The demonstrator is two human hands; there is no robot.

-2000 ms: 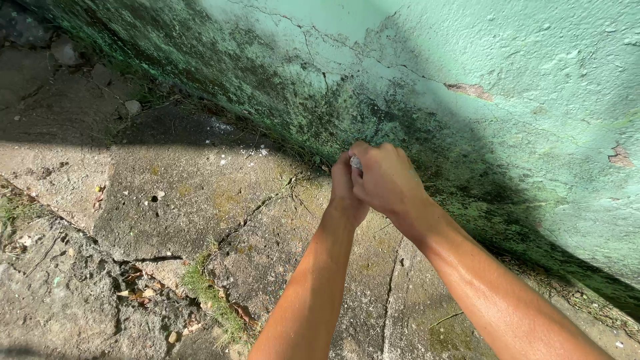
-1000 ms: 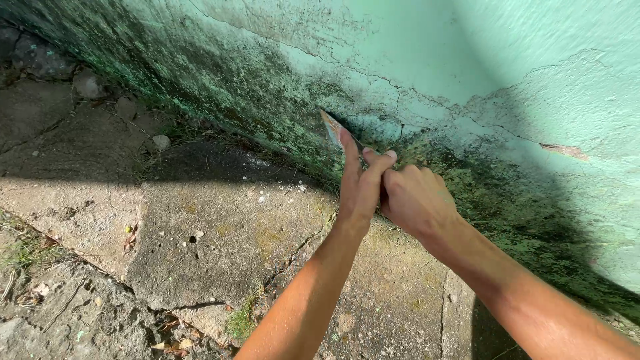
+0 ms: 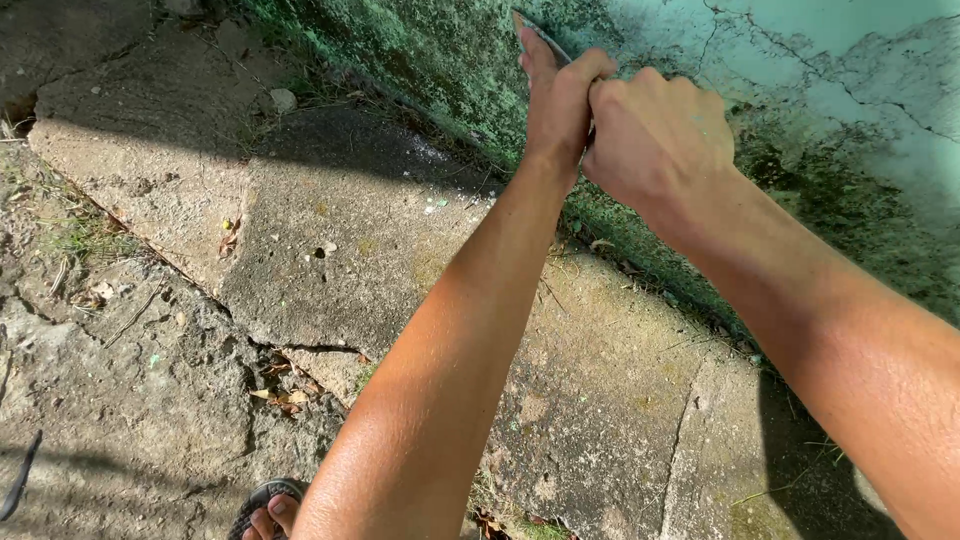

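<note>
A scraper with a flat metal blade (image 3: 553,46) points up and left against the stained green wall (image 3: 450,67). My right hand (image 3: 660,131) is closed around its grip, which the fingers hide. My left hand (image 3: 559,105) lies just left of the right one, its fingers along the blade and its thumb side touching the right hand. Dark mould-like stains and cracks mark the wall's paint around both hands.
Cracked concrete paving (image 3: 330,247) runs along the foot of the wall. Dry leaves (image 3: 289,397) lie in a crack, and grass (image 3: 94,236) grows at the left. A foot in a dark sandal (image 3: 270,502) shows at the bottom edge.
Two seconds ago the blade was mostly hidden by my hands low on the wall; it now shows beyond the left fingers. The view has shifted.
</note>
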